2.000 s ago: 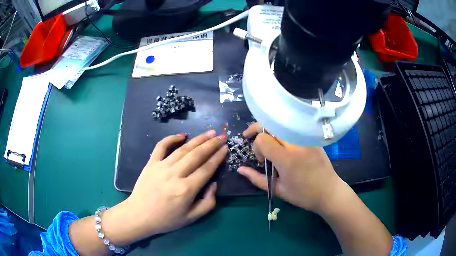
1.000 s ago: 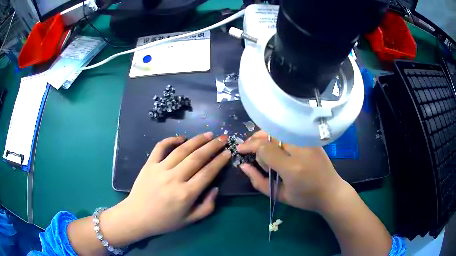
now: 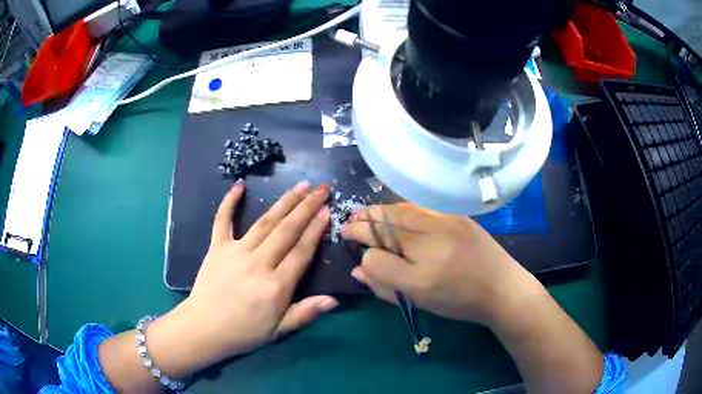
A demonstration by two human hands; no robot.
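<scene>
Small dark and silver components point(image 3: 344, 213) lie in a cluster on the black mat between my hands, with clear-white film scraps point(image 3: 375, 185) around them. My left hand point(image 3: 269, 258) lies palm down on the mat, fingers spread, its index fingertip beside the cluster; it holds nothing. My right hand point(image 3: 423, 258) has its fingertips at the cluster's right side and partly covers it. It holds thin dark tweezers point(image 3: 406, 312) between its fingers, with a pale bit at the end towards me. A separate pile of components point(image 3: 250, 151) lies above my left hand.
The microscope point(image 3: 462, 69) and white ring light point(image 3: 369, 138) hang over the mat point(image 3: 219, 265), right of centre. Blue film point(image 3: 519, 208) lies right. A black grid tray point(image 3: 654, 154) leans at far right. A label card point(image 3: 254, 77), clipboard point(image 3: 35, 177) and red bins point(image 3: 58, 61) point(image 3: 596, 42) surround the mat.
The cluster is smaller and more covered by my right fingers. My left fingers have spread, the thumb out to the right. The tweezers have tilted in my right hand. The whole view has shifted slightly.
</scene>
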